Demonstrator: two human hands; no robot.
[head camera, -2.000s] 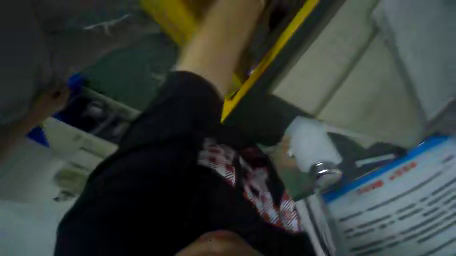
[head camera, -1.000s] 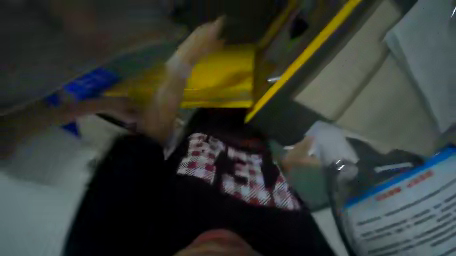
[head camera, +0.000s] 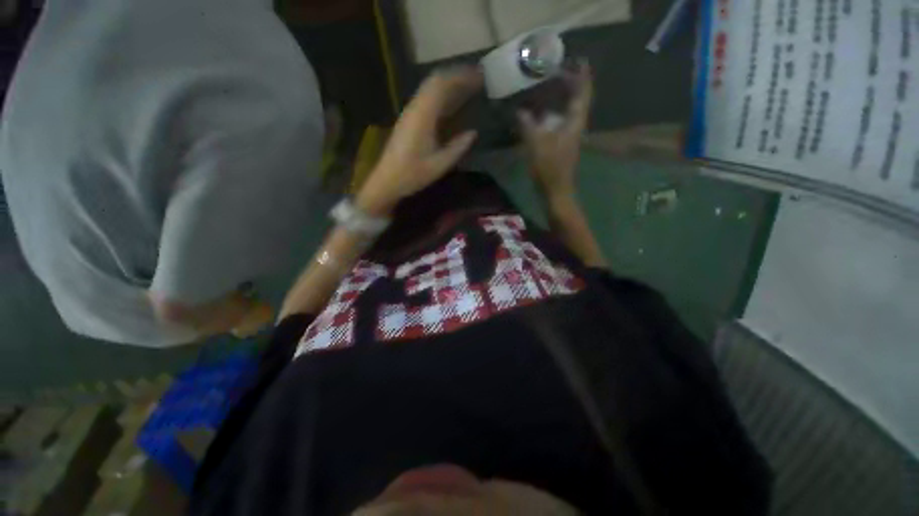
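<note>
A white pump bottle (head camera: 504, 77) with a shiny round metal top is at the upper middle of the head view, tilted. My right hand (head camera: 556, 136) is at its right and lower side, fingers around it; the grip is blurred. My left hand (head camera: 428, 136) is just left of the bottle, thumb spread from the fingers. Its fingertips reach the bottle's left edge, but blur hides whether they grip it. A pale band is on my left wrist.
A person in a light grey top (head camera: 191, 171) is close at the left. A blue crate (head camera: 191, 413) is at the lower left. A printed notice (head camera: 816, 91) with a blue edge is at the upper right, above a white panel (head camera: 846, 302). Green floor (head camera: 655, 242) shows at right.
My left hand has moved from the yellow-edged cabinet to beside the bottle. The bottle and my right hand are now higher in view. The view has turned, and the grey-topped person now shows clearly.
</note>
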